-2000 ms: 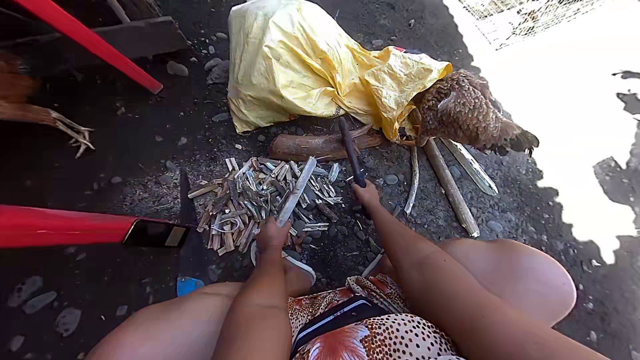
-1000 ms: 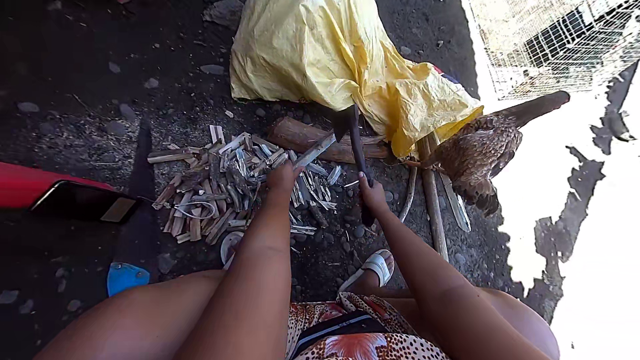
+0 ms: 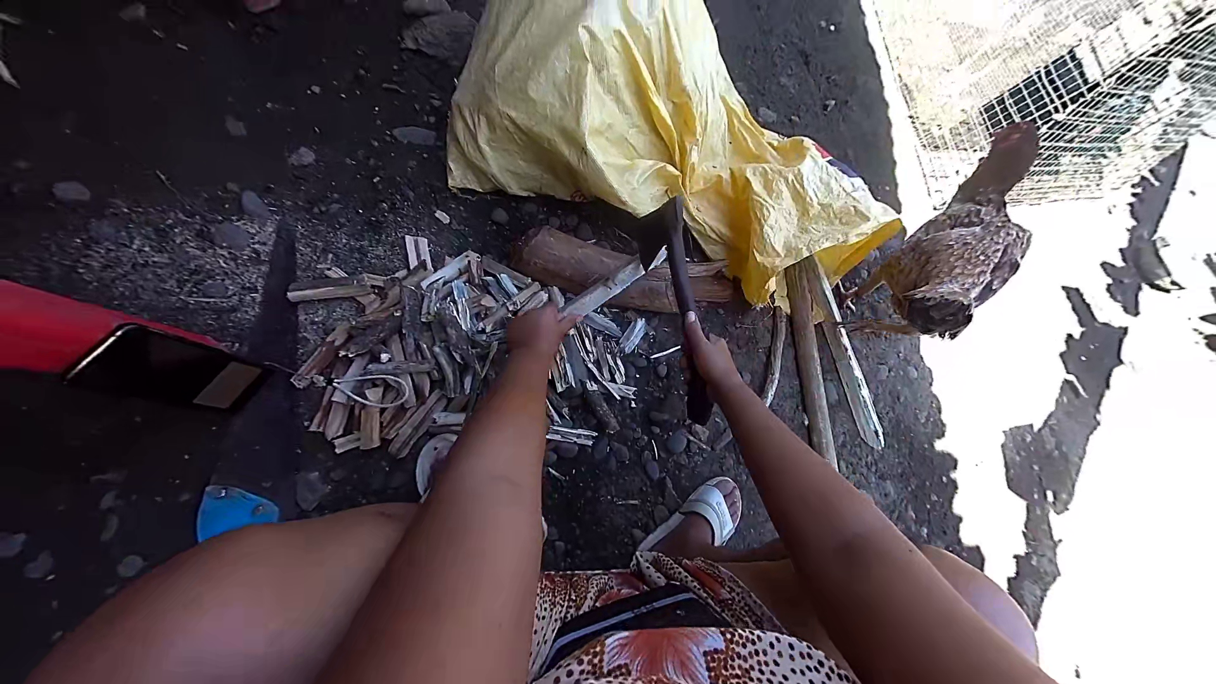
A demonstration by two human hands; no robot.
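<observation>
My left hand (image 3: 538,332) is closed around the lower end of a split stick of wood (image 3: 608,287), which slants up to the right. In my right hand (image 3: 709,351) is the dark handle of a bladed chopping tool (image 3: 678,256), its blade at the upper end of the stick. Behind them a thick wooden log (image 3: 579,261) lies on the ground, partly hidden by the stick and tool. A pile of short split wood pieces (image 3: 380,332) spreads beside and beyond my left hand, with a pale loop of cord or wire on it.
A yellow sack (image 3: 589,104) stands behind the log. Long sticks (image 3: 809,370) lie to the right, near a brown chicken (image 3: 959,256) and wire mesh (image 3: 1111,95). At left are a red bar (image 3: 95,328) bearing a phone (image 3: 161,366) and a saw with a blue handle (image 3: 235,513).
The blade has come to the upper end of the stick, which was apart from it two seconds ago. The chicken has moved and turned, its body now clear of the sack. The view has shifted.
</observation>
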